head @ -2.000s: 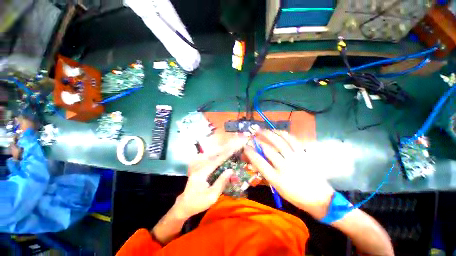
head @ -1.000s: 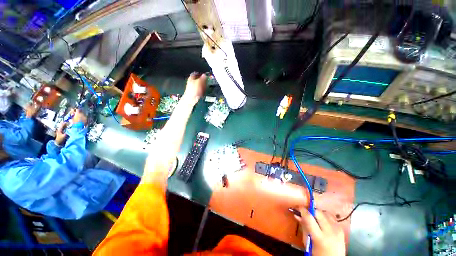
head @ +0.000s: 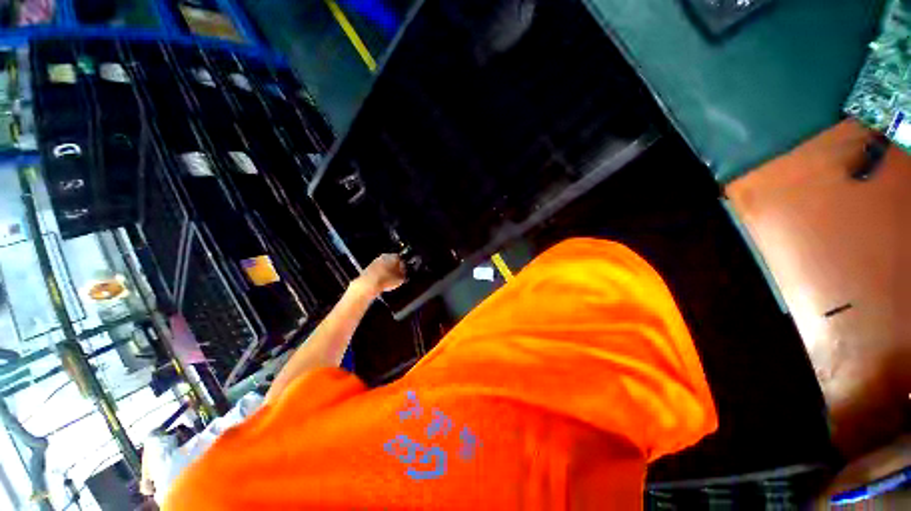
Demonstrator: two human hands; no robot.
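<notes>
My left hand (head: 383,271) is small in the picture, at the lower corner of a large black tray (head: 519,215) below the bench edge. Its fingers touch or overlap the dark corner, and their grip is unclear. My right hand cannot be made out; a skin-toned patch with a blue band shows blurred at the lower right rim. The orange-brown fixture plate (head: 834,250) lies at the right on the green mat, with part of a green circuit board (head: 884,85) beyond it.
Black slotted racks with pale labels (head: 190,200) stand at the left. The green bench (head: 699,90) has its edge running down towards the right. A person's light sleeve (head: 190,449) shows at lower left. Yellow floor lines show at the top and behind the tray.
The view has swung left and down, from the bench to the black tray and racks. My left hand has moved from the back of the bench to the tray corner.
</notes>
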